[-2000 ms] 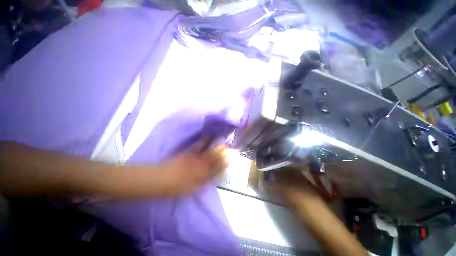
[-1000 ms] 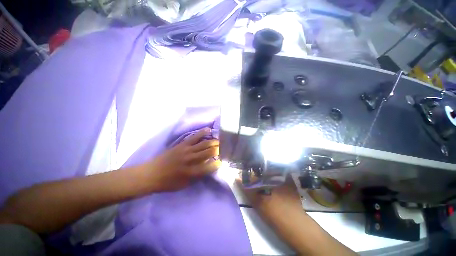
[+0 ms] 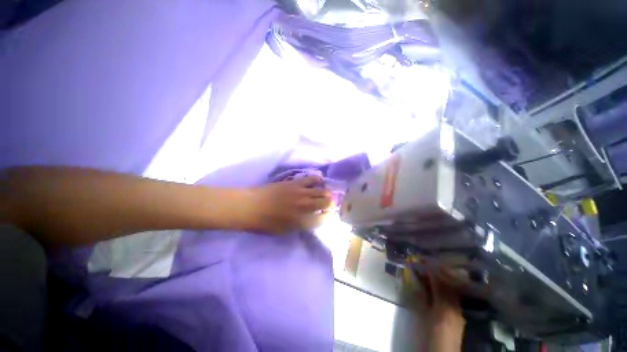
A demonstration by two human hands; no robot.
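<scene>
A purple fabric piece (image 3: 275,282) lies bunched at the left end of the sewing machine (image 3: 405,182) and hangs over the table's near edge. My left hand (image 3: 292,203) lies on its bunched part beside the machine head, fingers bent onto the cloth in the lamp glare. My right hand (image 3: 440,285) is under the machine arm, partly hidden and blurred; its fingers and anything in them cannot be made out. The needle and presser foot are hidden by the machine head.
A large purple panel (image 3: 130,82) covers the left of the table, with white fabric (image 3: 137,253) below it. Layered cut strips (image 3: 330,41) lie behind the sewing area. The white table (image 3: 364,320) glares brightly. Yellow items (image 3: 588,206) and a metal frame are at the far right.
The view has tilted, so the machine appears further right and its end face shows. My left hand remains on the cloth near the head. My right hand has moved right, further under the arm.
</scene>
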